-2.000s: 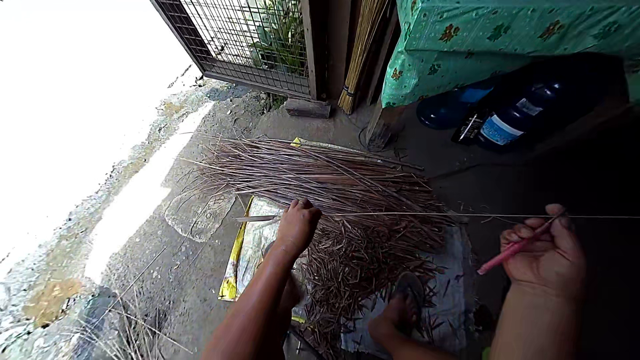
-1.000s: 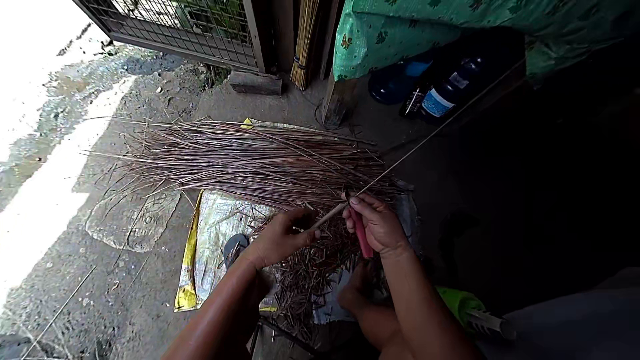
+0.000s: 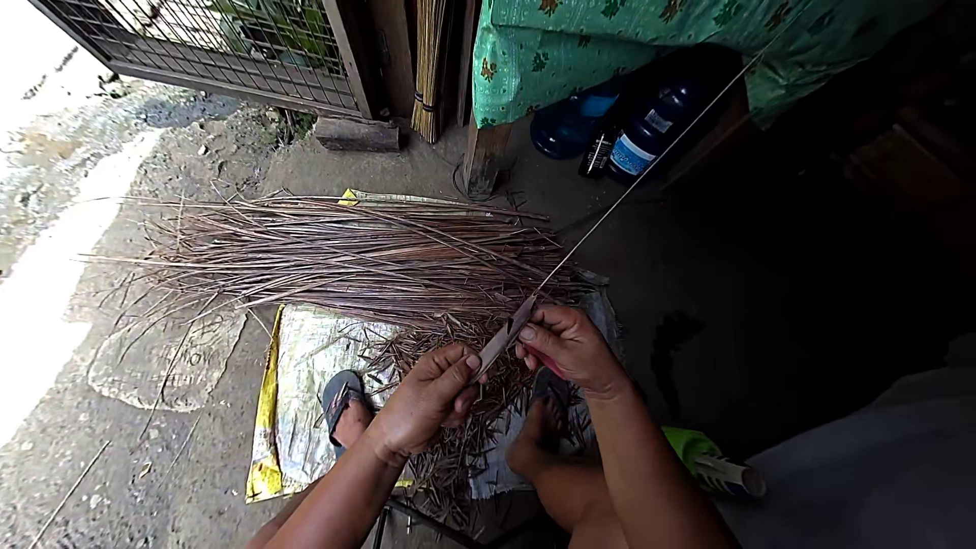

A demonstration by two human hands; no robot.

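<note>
A dried palm leaflet [image 3: 499,343] lies between my hands, its thin midrib running up and to the right past the table. My left hand [image 3: 438,389] pinches the leaflet's wide lower end. Close by, my right hand [image 3: 568,347] holds a red-handled knife [image 3: 545,361] mostly hidden in the palm, its fingers at the leaflet's upper part; the blade is hard to make out. Beyond both hands lies a pile of long dried leaflets [image 3: 343,255]. Short brown cut scraps [image 3: 450,465] are heaped beneath the hands, between my feet.
A white and yellow woven sack [image 3: 305,396] is spread under the scraps. A wooden block [image 3: 357,135] sits by the mesh gate [image 3: 229,57]. A bundle of midribs [image 3: 428,84] leans upright beside the wooden table leg [image 3: 486,156]. Blue bottles [image 3: 644,141] stand under the green cloth [image 3: 564,61].
Two seconds ago my hands were far apart with the strand stretched nearly level between them. Now they are close together at the leaflet, and the strand slants up to the right.
</note>
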